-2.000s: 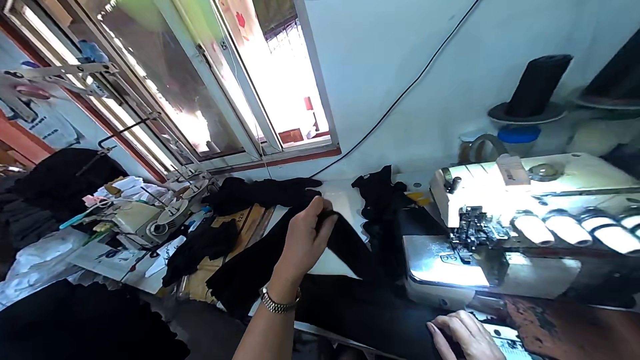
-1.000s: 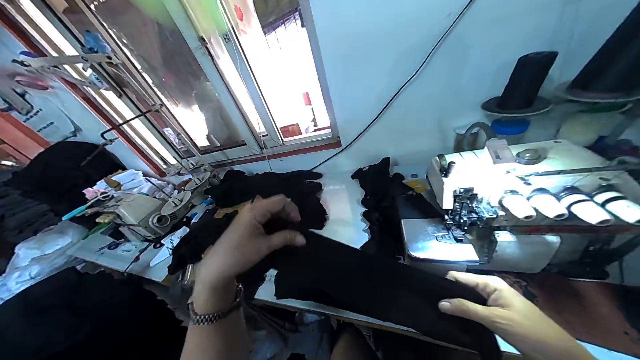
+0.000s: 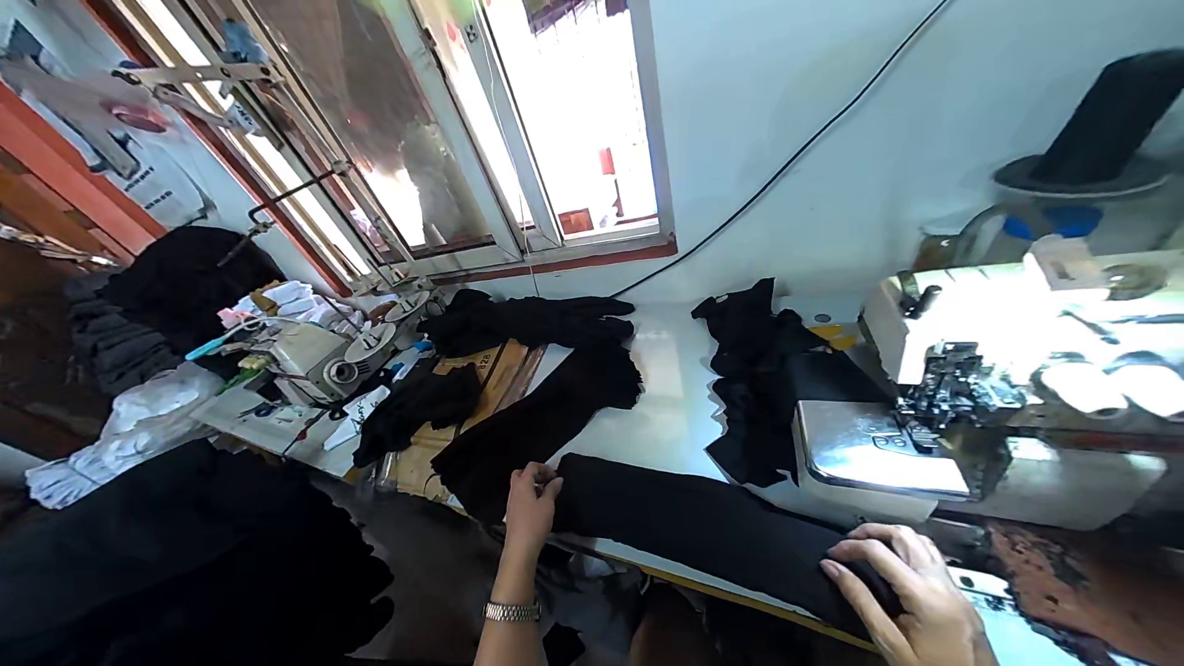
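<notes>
A long piece of black fabric (image 3: 694, 518) lies flat along the front edge of the white table. My left hand (image 3: 532, 504) pinches its left end between thumb and fingers. On its right end rests my right hand (image 3: 902, 583), fingers bent over the cloth; whether they grip it is hard to tell. Just beyond the right hand stands an overlock sewing machine (image 3: 962, 370) with its lamp lit and a shiny metal plate (image 3: 879, 449). More black cloth (image 3: 546, 416) lies beyond my left hand, and a stack of black cut pieces (image 3: 758, 388) is left of the machine.
Cardboard (image 3: 499, 379) lies under black cloth at the left. A second sewing machine (image 3: 310, 356) stands farther left, near white bundles and a plastic bag (image 3: 153, 416). Black fabric (image 3: 176, 555) is heaped at the lower left. Thread cones (image 3: 1082, 384) sit at the right machine.
My left hand has come down toward the table's front edge with the fabric's end. The strip, raised at that end one second ago, now lies flat along the edge.
</notes>
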